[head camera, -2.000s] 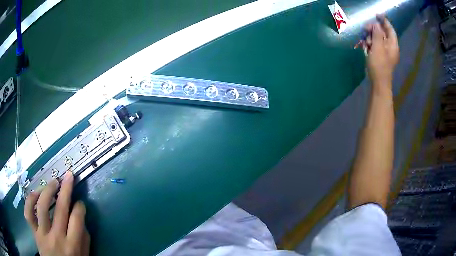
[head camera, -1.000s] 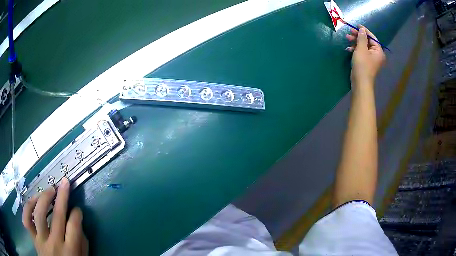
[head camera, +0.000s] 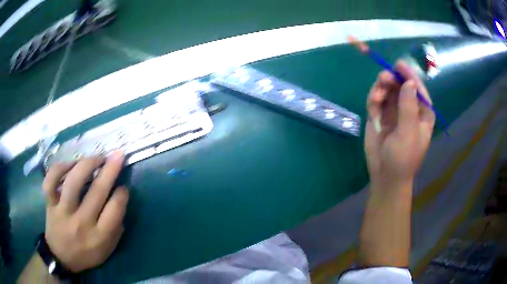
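The fixture base with plate (head camera: 150, 122) lies on the green bench at the left, blurred, with a pale row of holes. My left hand (head camera: 86, 205) rests with its fingertips on the fixture's near left end. My right hand (head camera: 401, 116) holds the fine brush (head camera: 393, 70) by its blue handle, off the bench, with the orange-brown bristles pointing up and left. The cover strip (head camera: 289, 99) lies slanting between the fixture and my right hand, touching neither hand. The white packet with a red mark (head camera: 431, 60) lies behind my right hand.
A tiny blue piece (head camera: 179, 173) lies in front of the fixture. Translucent tape (head camera: 40, 154) is at the fixture's left end. A perforated bar (head camera: 58, 36) lies at the far left, with thin tubing near it. A white strip (head camera: 311, 39) crosses the bench. The bench's near edge curves to the right.
The view has swung toward the left, blurring the picture. My right hand has drawn back from the packet with the brush, whose bristles are now lifted off it. My left hand stays on the fixture.
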